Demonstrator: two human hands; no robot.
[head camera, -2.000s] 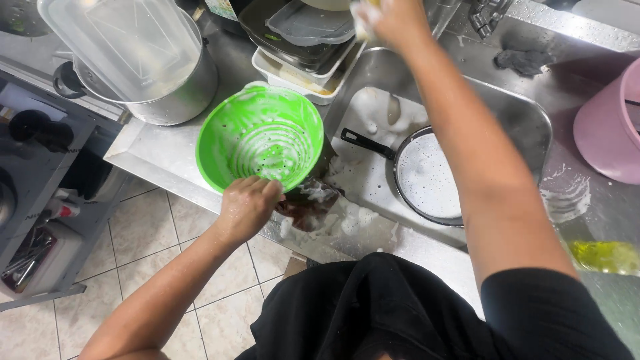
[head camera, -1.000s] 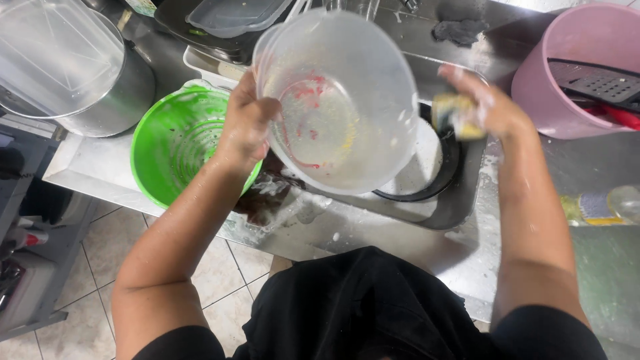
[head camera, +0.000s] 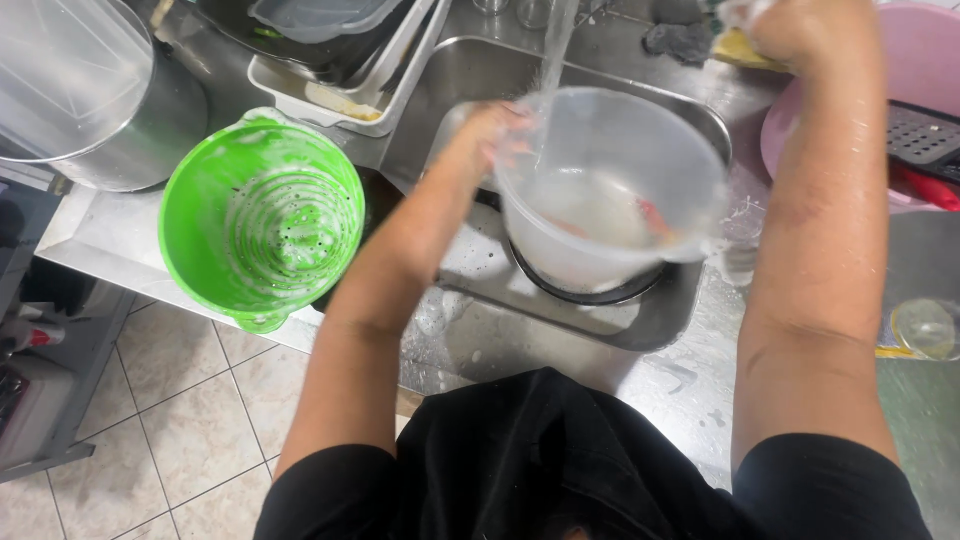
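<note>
My left hand (head camera: 499, 135) grips the rim of a translucent plastic bowl (head camera: 615, 172), tilted under running water (head camera: 556, 60) above the sink (head camera: 667, 322). Reddish residue and some water show inside it. Beneath the bowl, a black-rimmed frying pan (head camera: 592, 297) is partly hidden. At the upper right, my right hand (head camera: 787, 30) is on a yellow sponge (head camera: 742, 51), with foam around the fingers. Left of my left forearm, a green plastic colander (head camera: 195, 225) coated with suds rests on the steel counter.
A large metal pot (head camera: 169, 120) with a translucent plastic container on top stands at the left. Stacked trays (head camera: 277, 86) lie behind the sink. To the right are a pink tub (head camera: 787, 127) holding a grater (head camera: 922, 135), a grey cloth (head camera: 679, 43) and a lying bottle (head camera: 922, 328).
The translucent bowl has moved from in front of the sink to under running water, still in my left hand. My right hand has moved away from the bowl, toward the grey cloth.
</note>
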